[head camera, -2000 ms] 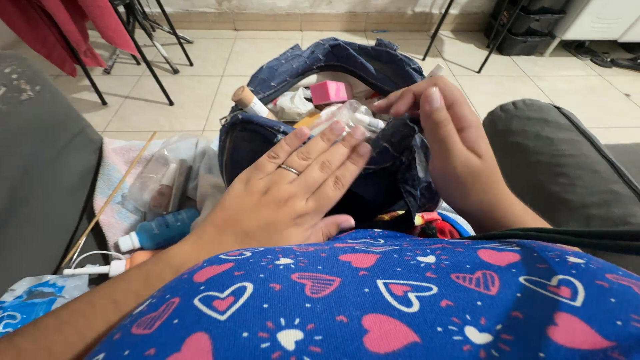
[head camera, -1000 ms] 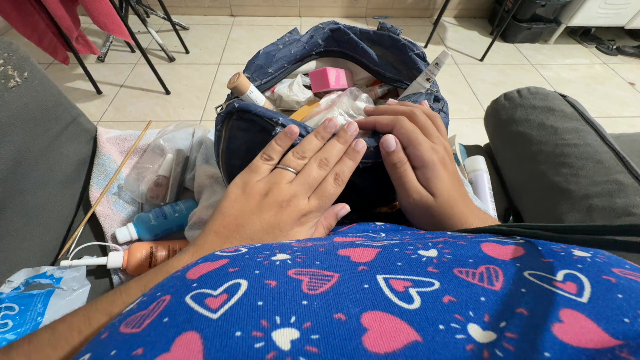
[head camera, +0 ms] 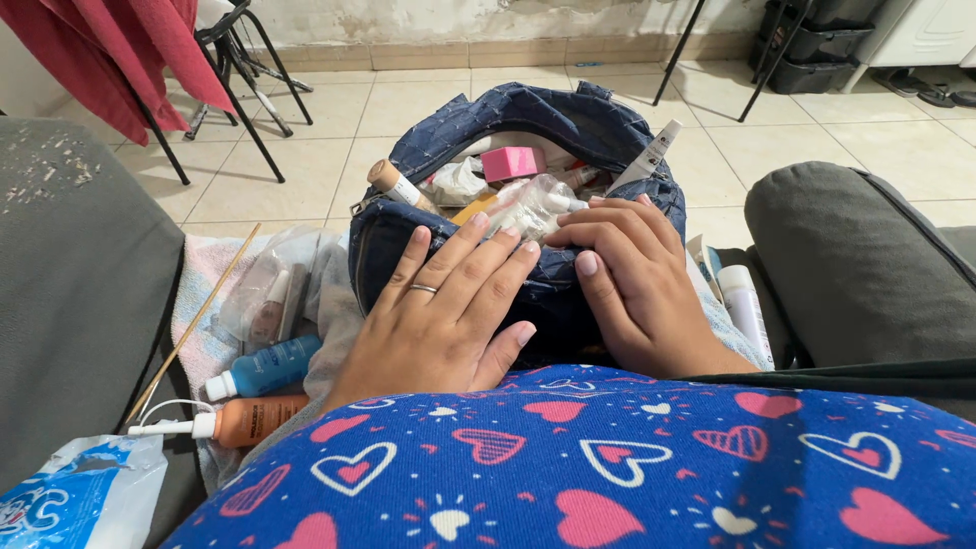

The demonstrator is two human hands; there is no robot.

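Note:
A dark blue quilted fabric bag [head camera: 526,107] stands unzipped in front of me. My left hand [head camera: 450,305], with a ring on one finger, lies flat over its near rim, fingers apart. My right hand [head camera: 648,290] rests with bent fingers on the near right rim, fingertips beside a clear plastic bag [head camera: 530,206]; whether it grips the rim cannot be told. Inside are a pink sponge block [head camera: 513,163], a white plastic bag [head camera: 455,183] and a beige capped bottle [head camera: 398,185] leaning out at left. A white tube [head camera: 648,156] sticks up at right.
On a towel [head camera: 200,297] at left lie a blue bottle [head camera: 273,366], an orange nozzle bottle [head camera: 255,419], a thin wooden stick [head camera: 200,316] and a clear pouch [head camera: 267,293]. A white spray can [head camera: 743,305] stands beside a grey bolster [head camera: 846,267]. A blue-white packet [head camera: 84,488] lies lower left.
My right hand, raised over the bag's right side two seconds ago, has come down onto the near rim. The white tube now shows in full at the right. My left hand has stayed on the rim.

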